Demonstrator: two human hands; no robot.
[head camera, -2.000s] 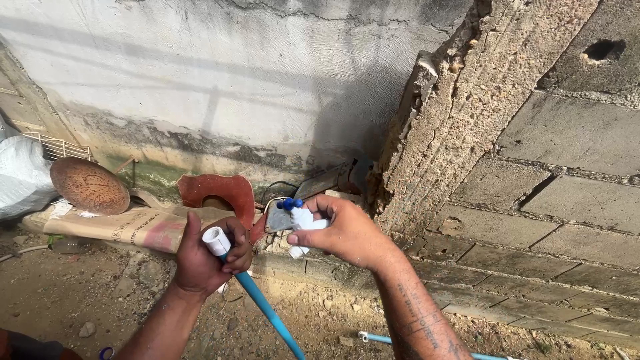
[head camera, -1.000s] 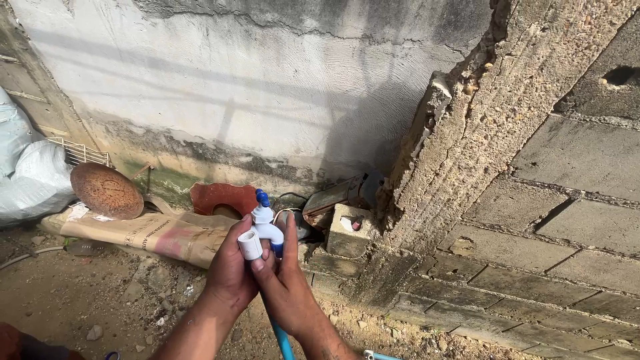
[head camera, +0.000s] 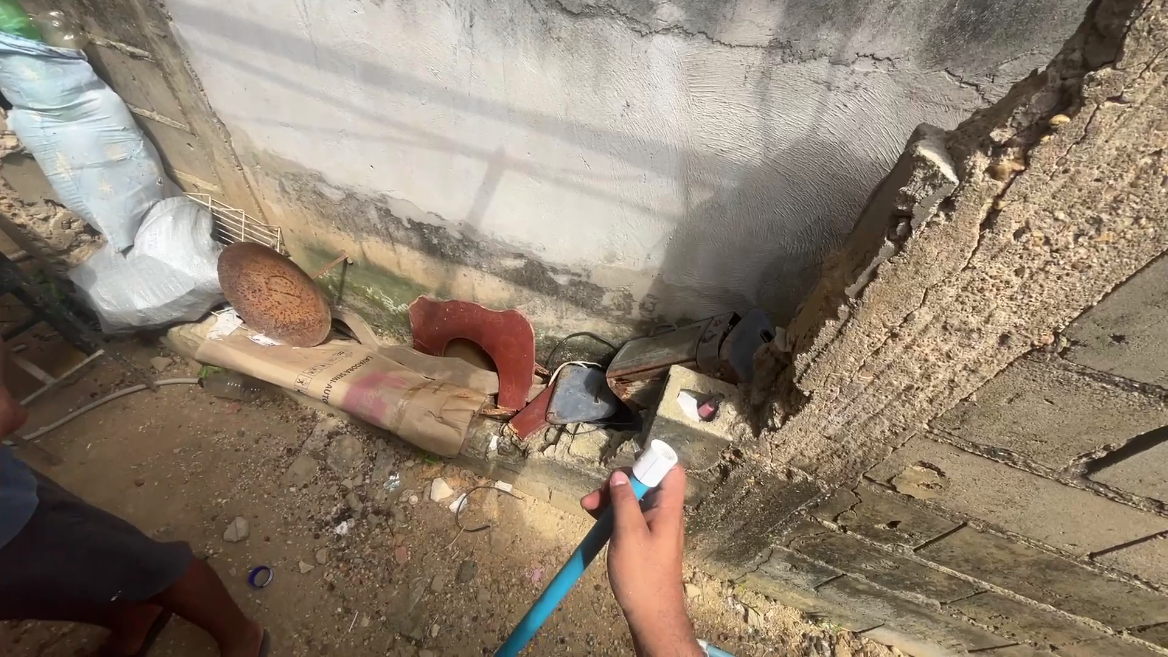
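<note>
My right hand (head camera: 643, 538) is closed around a blue PVC pipe (head camera: 568, 577) near its upper end, just below a white plastic socket fitting (head camera: 654, 463). The thumb lies along the pipe and fingertips show on its left side. The fitting's open mouth faces up. The pipe slants down to the lower left and leaves the frame at the bottom. My left hand is out of view. The white tap with the blue handle is not visible. A small piece of another blue pipe (head camera: 716, 650) shows at the bottom edge, beside my right wrist.
Another person's legs and dark shorts (head camera: 82, 547) are at lower left. Along the wall lie flattened cardboard (head camera: 365, 388), a rusty round metal disc (head camera: 274, 294), a broken red piece (head camera: 479, 333) and a hollow concrete block (head camera: 698, 415). Filled plastic bags (head camera: 100, 146) stand at left; a rough concrete pillar (head camera: 967, 246) rises at right.
The tap between my hands a second ago has left view, and so has my left hand. My right hand, which held the tap earlier, now grips the pipe. Another person's legs have appeared at left.
</note>
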